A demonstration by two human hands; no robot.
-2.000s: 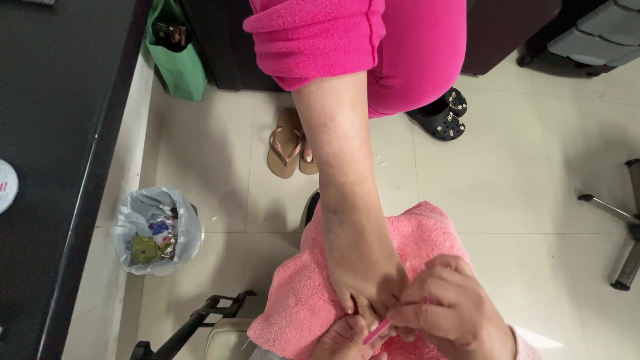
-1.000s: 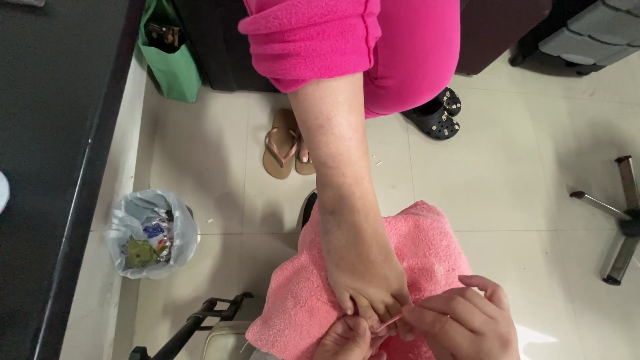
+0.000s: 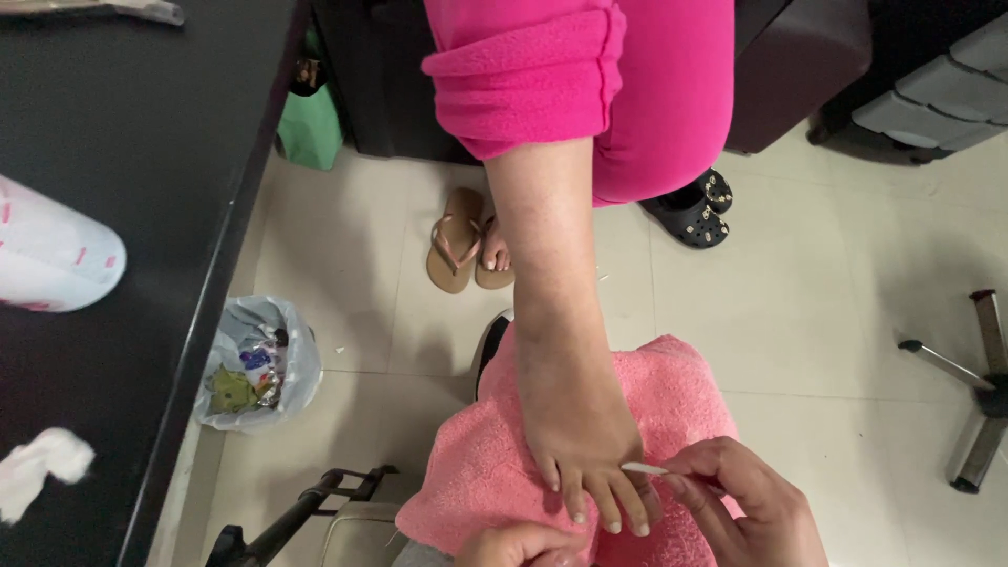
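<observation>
Another person's bare foot [image 3: 579,409] rests on a pink terry towel [image 3: 472,465], its toes pointing toward me. Between thumb and fingertips my right hand [image 3: 744,492] pinches a small thin white stick or swab [image 3: 644,468], whose tip lies over the foot near the big toe. At the bottom edge, my left hand [image 3: 520,547] is partly cut off, fingers bent, just below the small toes on the towel; whether it holds anything is hidden.
A black table [image 3: 213,260] at the left bears a white cylinder with pink marks [image 3: 67,252] and cotton [image 3: 47,465]. Near it stand a lined waste bin [image 3: 303,370] and a black trolley handle [image 3: 303,504]. Sandals [image 3: 454,244], black clogs [image 3: 693,220] and a chair base [image 3: 994,394] are on the floor.
My left hand has let go of the toes and moved down. My right hand has moved from the toe tips to beside the big toe. The view has shifted left.
</observation>
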